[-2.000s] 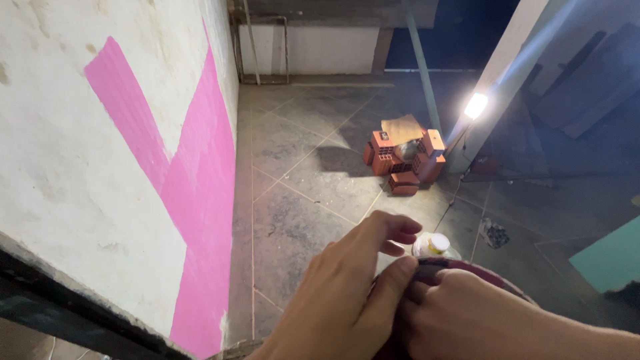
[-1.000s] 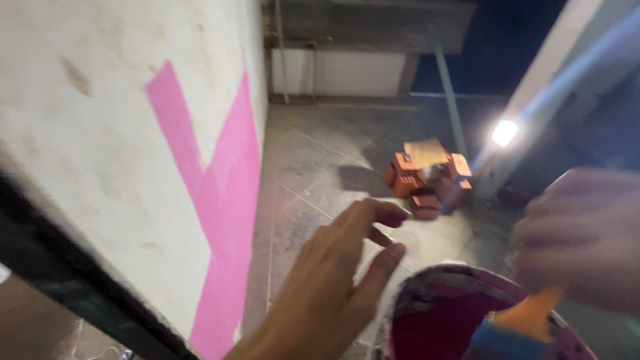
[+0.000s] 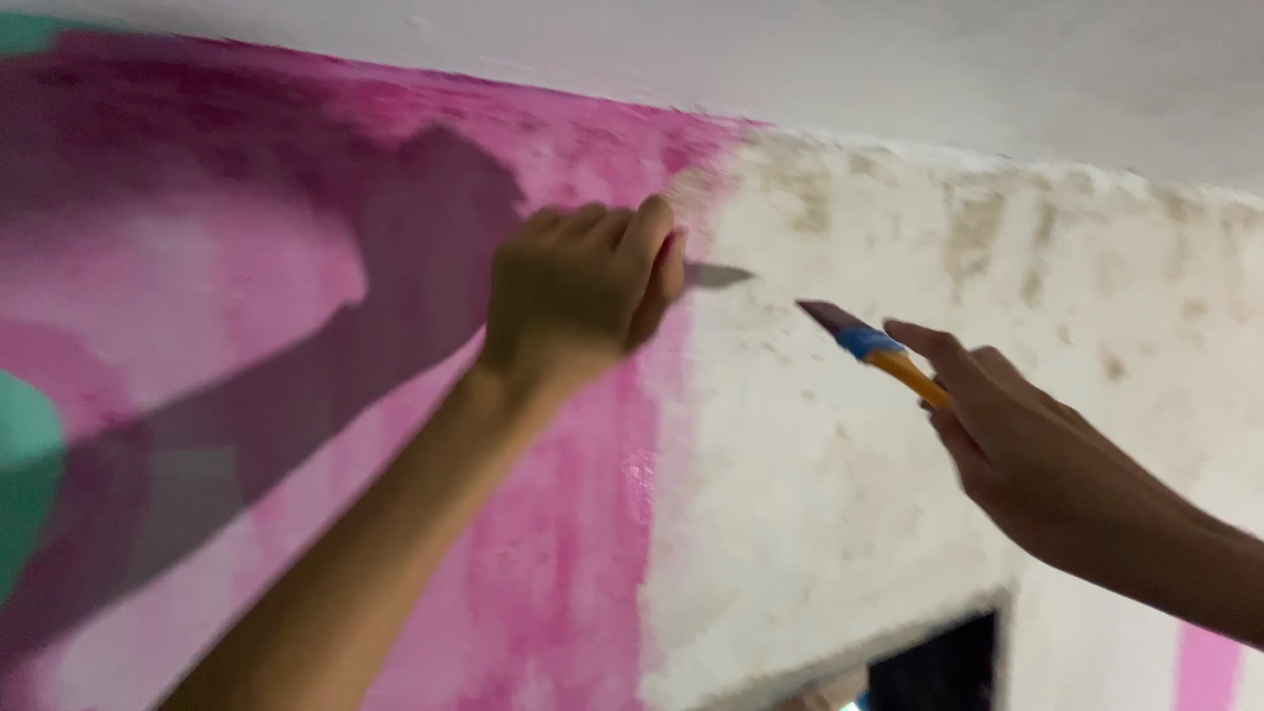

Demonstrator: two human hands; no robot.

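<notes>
My left hand (image 3: 583, 286) is curled into a fist at the wall, at the right side of the magenta-pink painted area (image 3: 553, 494); no object shows in it, though its palm side is hidden. My right hand (image 3: 1027, 444) grips a paintbrush (image 3: 874, 348) with an orange handle, a blue band and dark, paint-stained bristles. The bristle tip points up and left over the unpainted, stained white wall (image 3: 839, 474), to the right of my left hand. A grey pointed shape, perhaps a shadow, lies between fist and brush.
A pale ceiling (image 3: 889, 79) meets the wall along a slanting edge. Green paint (image 3: 25, 474) shows at the far left. A dark opening (image 3: 938, 662) sits at the bottom, with a pink stripe (image 3: 1207, 667) to its right. My arm's shadow falls across the pink area.
The view has swung from the floor and paint bucket up to the wall and ceiling. My right hand has moved from the bucket with the brush. My left hand has gone from half-open to a fist.
</notes>
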